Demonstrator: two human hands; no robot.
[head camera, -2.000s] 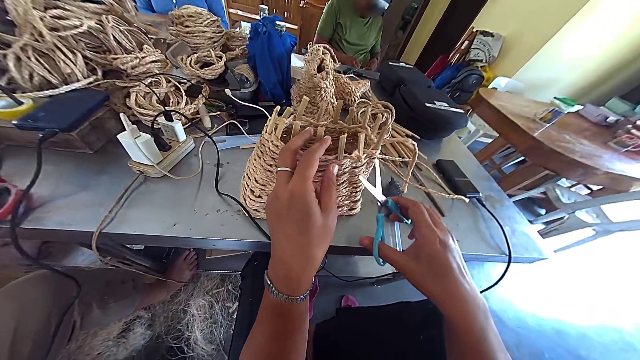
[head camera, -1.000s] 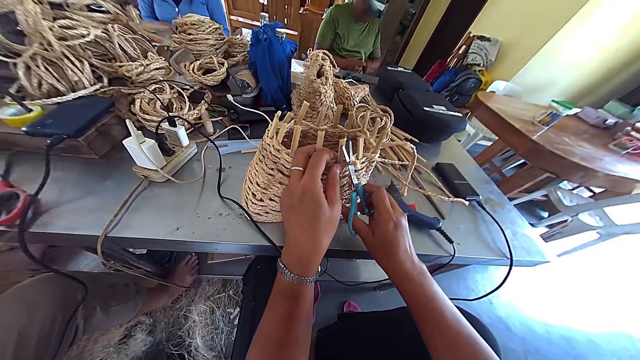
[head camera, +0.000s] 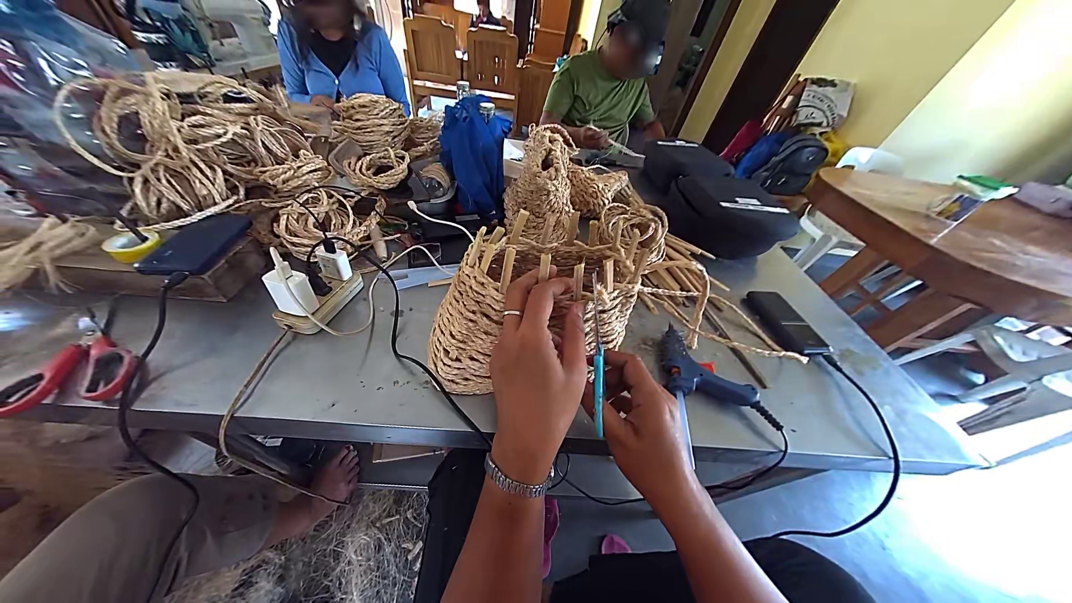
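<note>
A woven rope basket (head camera: 469, 335) stands on the metal table, with flat stakes poking up around its rim. My left hand (head camera: 540, 360) is at its near side, fingers curled at the rim by the stakes; whether they pinch a strand is hidden. Teal-handled scissors (head camera: 600, 389) are in my right hand (head camera: 641, 410), their narrow blades pointing up against the basket's front near a frayed rope end. Behind the basket lie more woven rope pieces (head camera: 540, 188). To the right of my right hand rests a blue glue gun (head camera: 712, 383).
Rope coils (head camera: 193, 151) fill the back left. An extension socket (head camera: 320, 306) with plugs and cables, and red-handled shears (head camera: 75, 368), lie at left. A power bank (head camera: 787, 322) and black cases (head camera: 729, 209) are at right. Two people sit across the table.
The scissors, seen with blades apart two seconds ago, have moved up to the basket's front and now look narrow. My left hand's fingers have curled in at the rim.
</note>
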